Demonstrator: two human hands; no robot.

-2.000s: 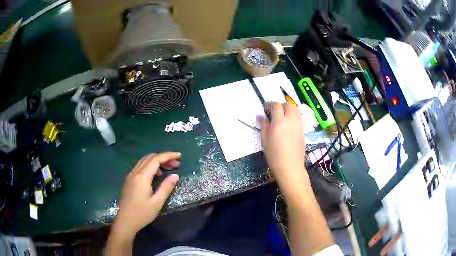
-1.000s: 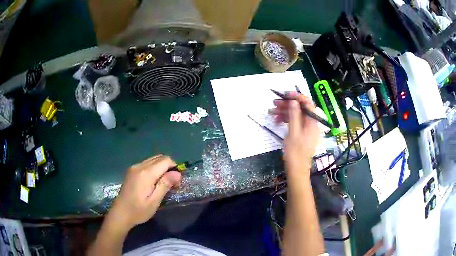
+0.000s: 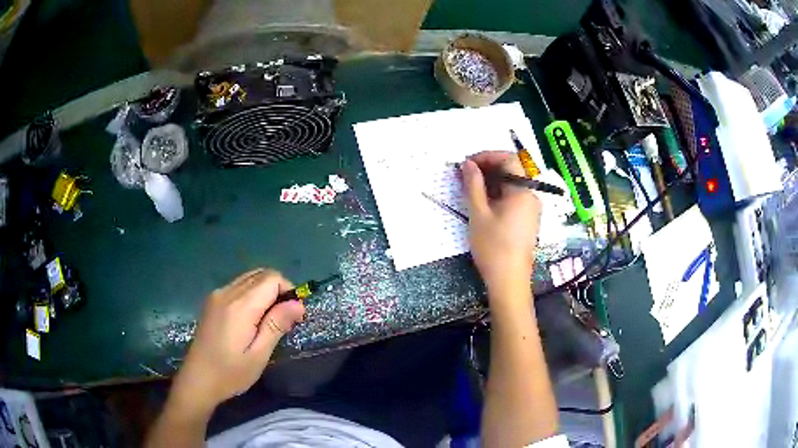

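Note:
My left hand (image 3: 241, 328) is at the bench's front edge, closed on a small black-and-yellow part (image 3: 302, 290) with a thin dark end pointing right. What that part is, I cannot tell. My right hand (image 3: 506, 210) is over the white paper sheet (image 3: 385, 175) and holds a black stick-like tool (image 3: 535, 184), its dark end pointing right. A thin dark tool (image 3: 444, 206) lies on the paper left of my right hand. An orange-handled tool (image 3: 526, 160) lies at the paper's right edge.
A black fan (image 3: 267, 133) stands at the back, with red-and-white stickers (image 3: 308, 192) in front. A round tub (image 3: 473, 72) stands behind the paper. A bright green tool (image 3: 570, 171) lies right. Parts with yellow-white squares (image 3: 42, 317) lie far left.
My left hand, empty-looking two seconds ago, now holds the black-and-yellow part. My right hand has taken hold of the black stick and moved it slightly left since one second ago.

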